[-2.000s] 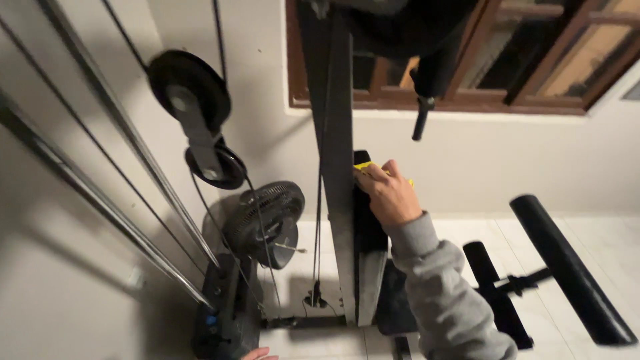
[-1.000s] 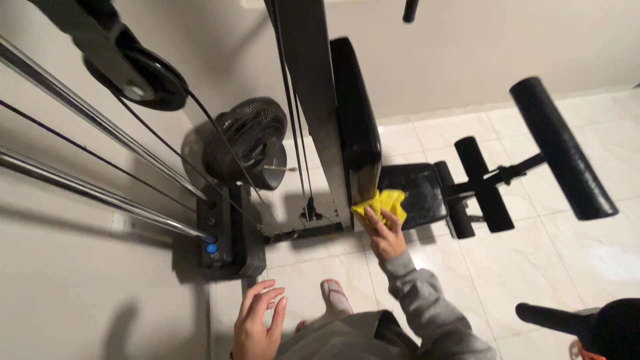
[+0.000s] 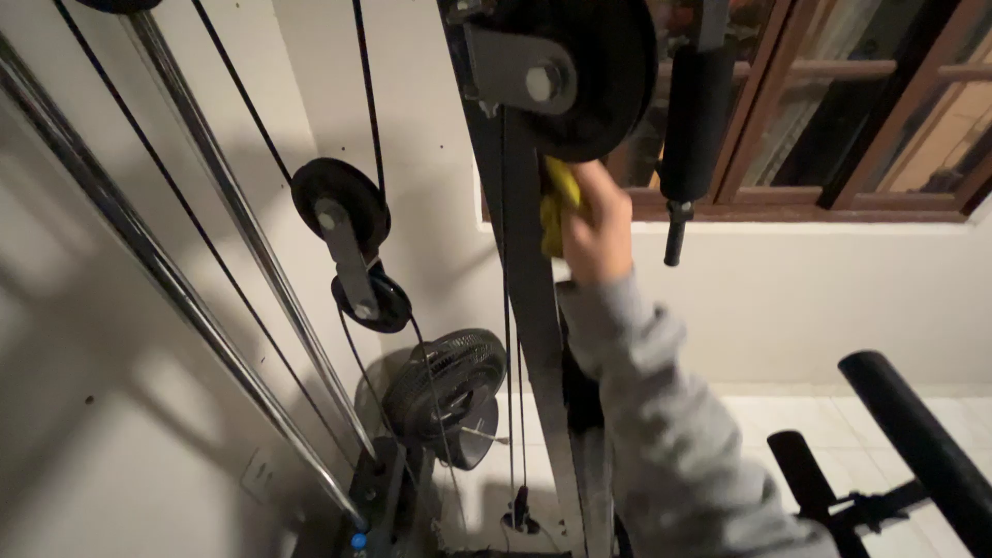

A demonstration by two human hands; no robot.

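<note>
My right hand [image 3: 603, 225], in a grey sleeve, holds a yellow cloth [image 3: 559, 205] against the side of the dark upright post [image 3: 531, 310] of a cable weight machine. The hand is just below a large black pulley [image 3: 597, 77] on a bolted bracket. Some of the cloth and the fingertips are hidden behind the post and pulley. My left hand is out of view.
Two joined pulleys [image 3: 341, 201] hang on cables at left, beside chrome guide rods [image 3: 225, 194] that run down to a weight stack [image 3: 387, 488]. A black fan [image 3: 449, 380] stands behind. Foam rollers [image 3: 922, 442] stick out at lower right; a padded handle [image 3: 697, 124] hangs before a wood-framed window [image 3: 852, 201].
My right hand has moved with the yellow cloth from beside the seat, up the post to below the large pulley. My left hand has left the view. The view has tilted up.
</note>
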